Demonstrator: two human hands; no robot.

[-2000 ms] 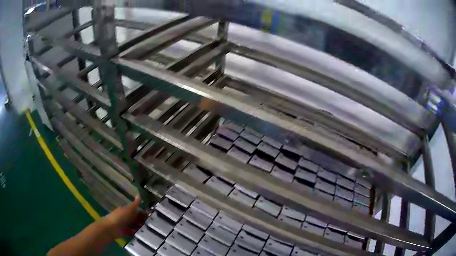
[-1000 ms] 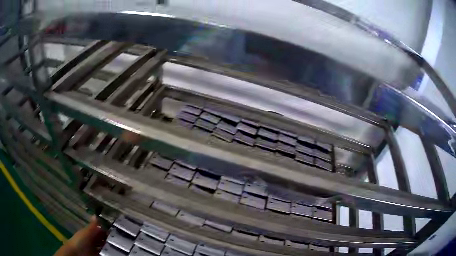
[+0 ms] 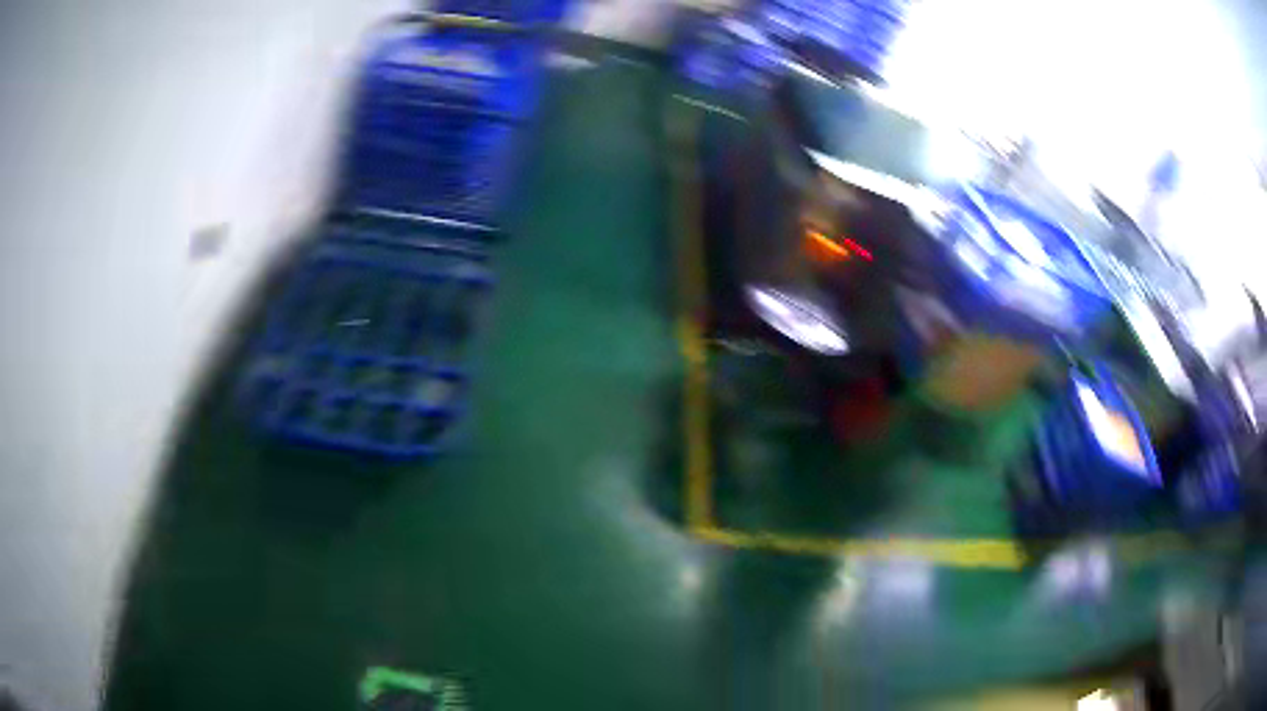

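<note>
Neither my left hand nor my right hand is in the picture. The view is strongly blurred. Blue plastic crates (image 3: 364,340) stand on the green floor (image 3: 556,472) along the white wall at the left. The lower one shows a mesh-like or slotted side. The rack and the housings are not in view.
A yellow floor line (image 3: 698,431) runs down and turns right. Dark, blurred equipment is beyond it. More blue crates (image 3: 1098,431) are at the right, near a brown, box-like shape (image 3: 981,372). A white wall (image 3: 153,195) is at the left. A small green thing (image 3: 403,686) is at the bottom.
The view has swung away from the metal rack to the floor and crates. The rack, the tray of housings and my left hand have left the picture.
</note>
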